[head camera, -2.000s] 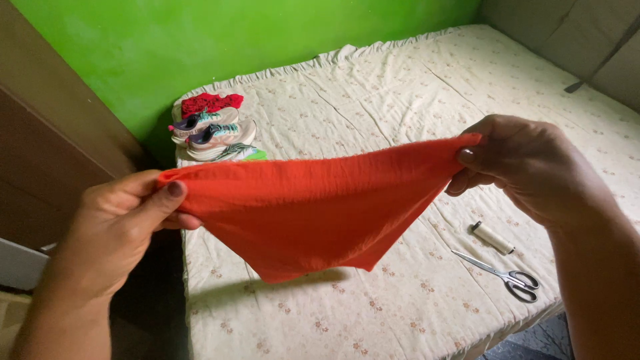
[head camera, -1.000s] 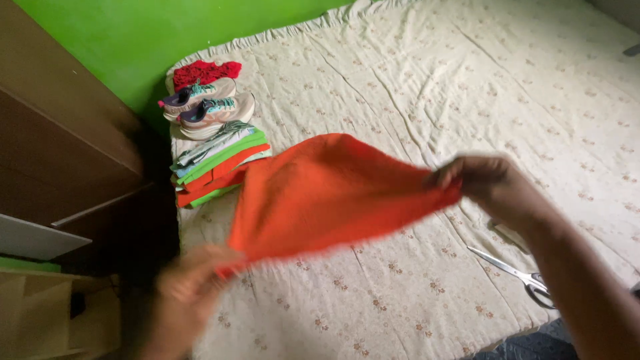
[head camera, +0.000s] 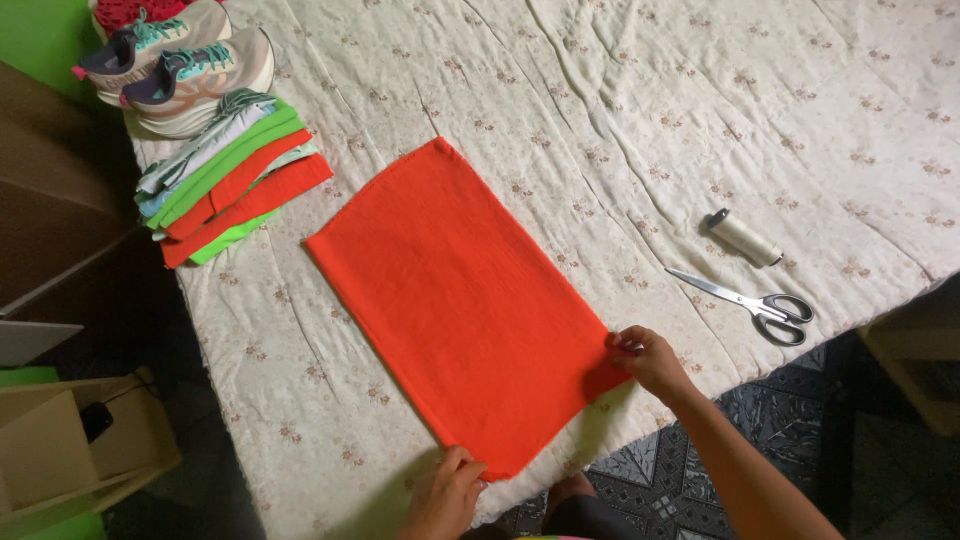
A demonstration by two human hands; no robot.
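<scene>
A red-orange piece of cloth lies spread flat on a bed with a floral sheet. At its near left corner, my left hand pinches the edge. My right hand grips the near right corner between thumb and fingers, where the cloth bunches slightly. To the right of the cloth lie metal scissors with black and grey handles, beside a spool of pale thread. Left of the cloth's far end is a pile of folded fabrics in green, red and white.
A pair of running shoes with teal laces stands beyond the fabric pile, near a red lacy cloth. A wooden shelf unit stands off the bed's left side. Dark patterned floor tiles show past the near edge.
The red-orange cloth was held up in the air between both hands; now it lies flat on the bed, and both hands have come down to its near corners. The view has tilted downward.
</scene>
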